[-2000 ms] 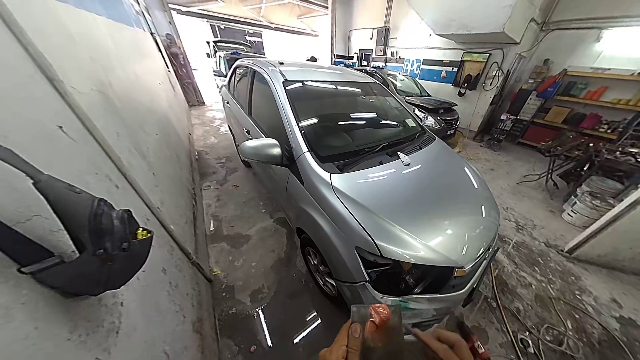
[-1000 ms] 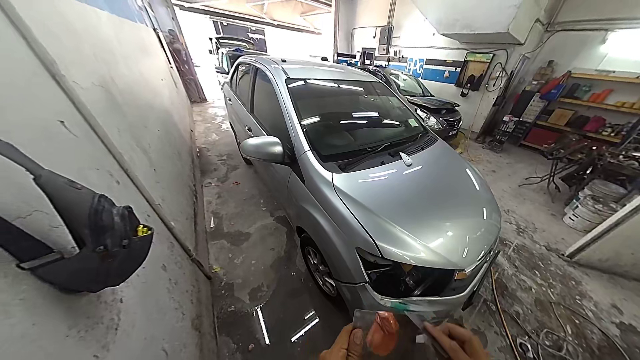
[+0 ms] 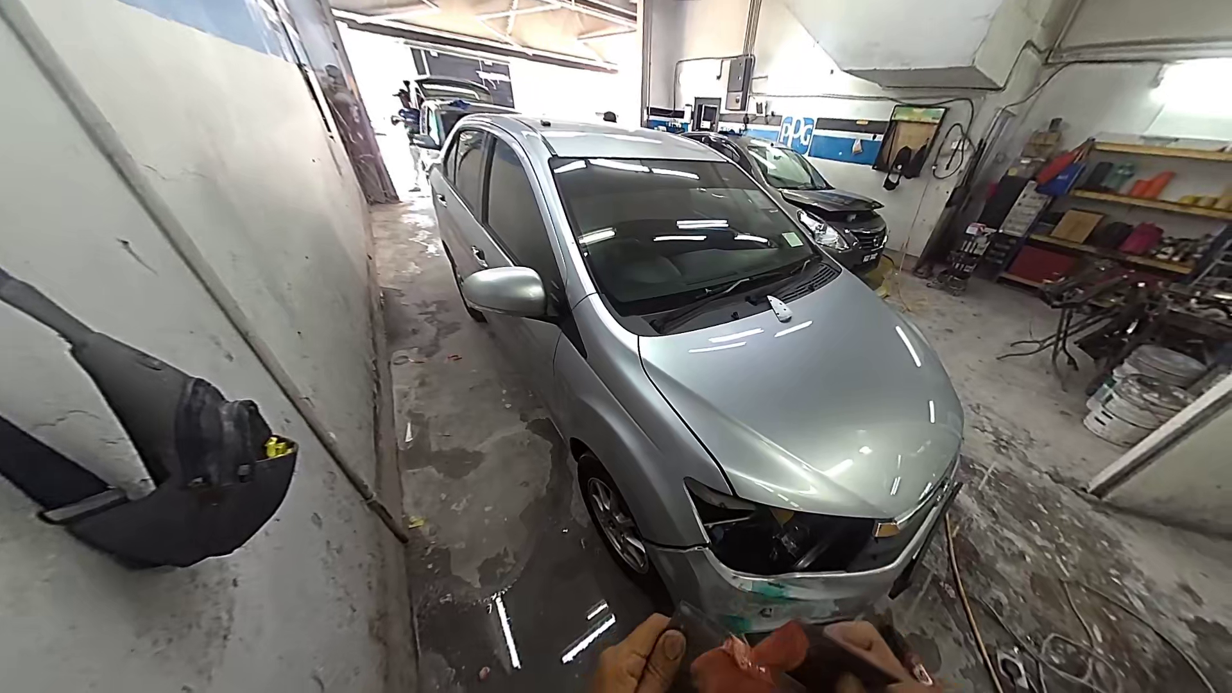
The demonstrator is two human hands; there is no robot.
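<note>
At the bottom edge of the head view, my left hand (image 3: 639,656) grips a dark, flat, partly see-through plate (image 3: 700,630), thumb on top. A reddish-orange lump of soft material (image 3: 747,662) lies on or against this plate, between my hands. My right hand (image 3: 871,654) is closed around a dark flat tool beside the lump; its exact kind is blurred. Just beyond my hands stands a silver car (image 3: 808,404), with an open headlight cavity (image 3: 789,539) and a front bumper (image 3: 770,595) bearing green and pale patches.
A wall (image 3: 318,385) runs along the left, with a black bag (image 3: 192,481) hanging near me. Hoses (image 3: 958,587) lie on the stained floor at right. Buckets (image 3: 1141,404), loaded shelves (image 3: 1145,200) and a dark car (image 3: 828,207) stand farther back. A person (image 3: 409,120) is near the doorway.
The reddish-orange material, seen flat against the plate one second ago, now looks lumpy and raised. My right hand and its tool have moved closer in to it.
</note>
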